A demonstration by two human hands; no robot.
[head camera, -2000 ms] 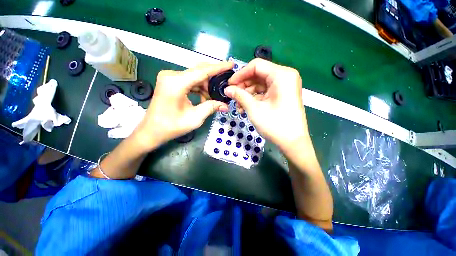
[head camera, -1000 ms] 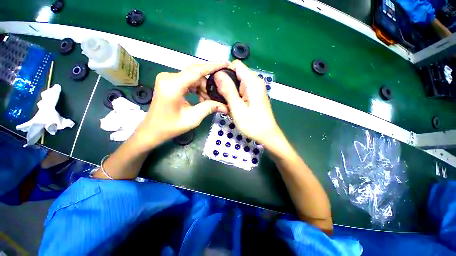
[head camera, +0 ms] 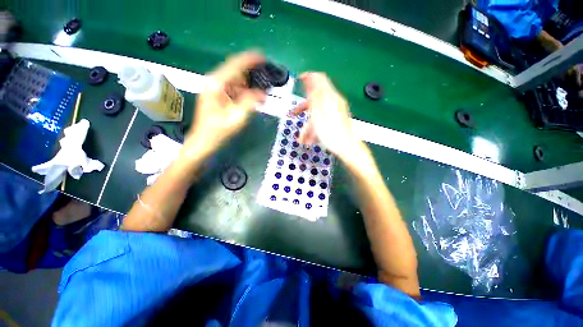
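My left hand point(head camera: 224, 105) holds a black round housing point(head camera: 259, 76), blurred by motion, over the white rail. Another black housing on the belt shows right beside it. My right hand point(head camera: 326, 115) is apart from the housing, over the upper right part of the tray, its fingers bent and blurred; I see nothing held in it. The white blister tray point(head camera: 296, 172) with rows of dark round inserts lies in front of me. A spare round housing point(head camera: 234, 177) lies on the bench left of the tray.
A squeeze bottle point(head camera: 153, 96), a white cloth point(head camera: 156, 156) and housings are at the left. A limp white piece point(head camera: 69, 156) lies over a thin stick, near a blue-filmed tray point(head camera: 38, 99). Clear bags point(head camera: 466, 223) lie right. Black parts sit on the belt point(head camera: 422, 83). Another person's arm shows top right.
My hands have separated. My left hand has moved up and left with the housing; my right hand has come away from it. More of the tray and the spare housing show. Belt parts have shifted.
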